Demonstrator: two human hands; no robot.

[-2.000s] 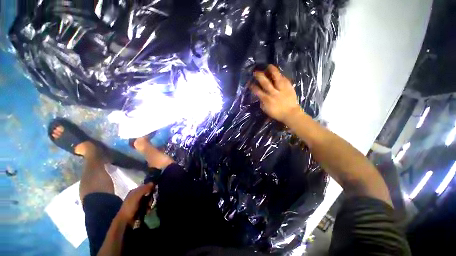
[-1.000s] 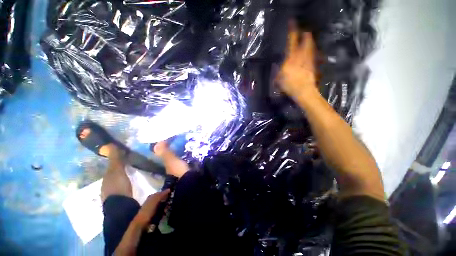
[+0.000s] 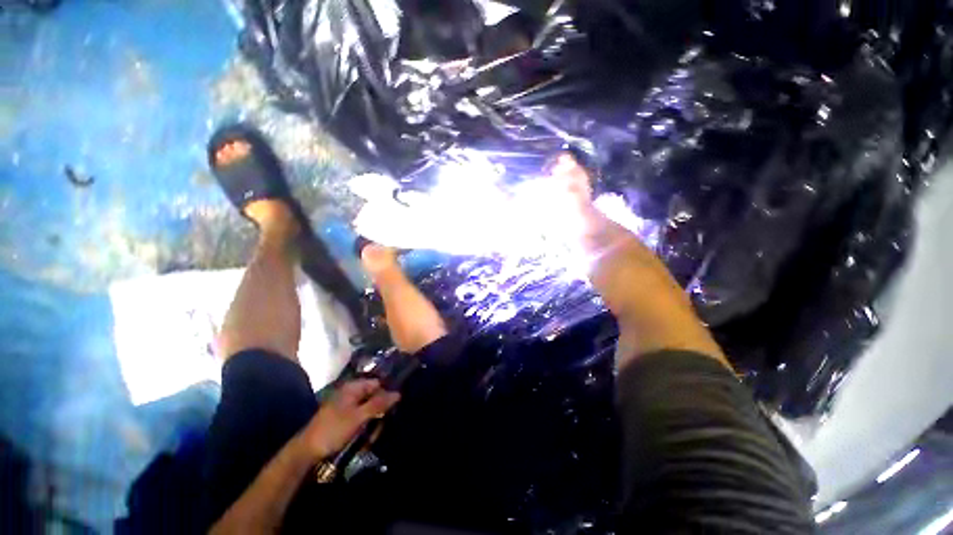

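Note:
Dark polybagged garments lie in a heap of shiny clear film from the top centre to the right. My right hand reaches onto the film; strong white glare washes out its fingers, so its grip is hidden. My left hand is low, in front of my dark clothes, with its fingers curled round a small dark object that I cannot make out clearly. A bright white patch lies between my foot and my right hand, too overexposed to tell what it is.
My feet in black sandals are beside the heap. A white sheet lies on the worn blue floor behind my legs. A pale curved surface borders the heap at the right.
The view has shifted, with more floor showing at left. My right hand has moved from the upper part of the heap down into the glare. My left hand keeps its curled hold.

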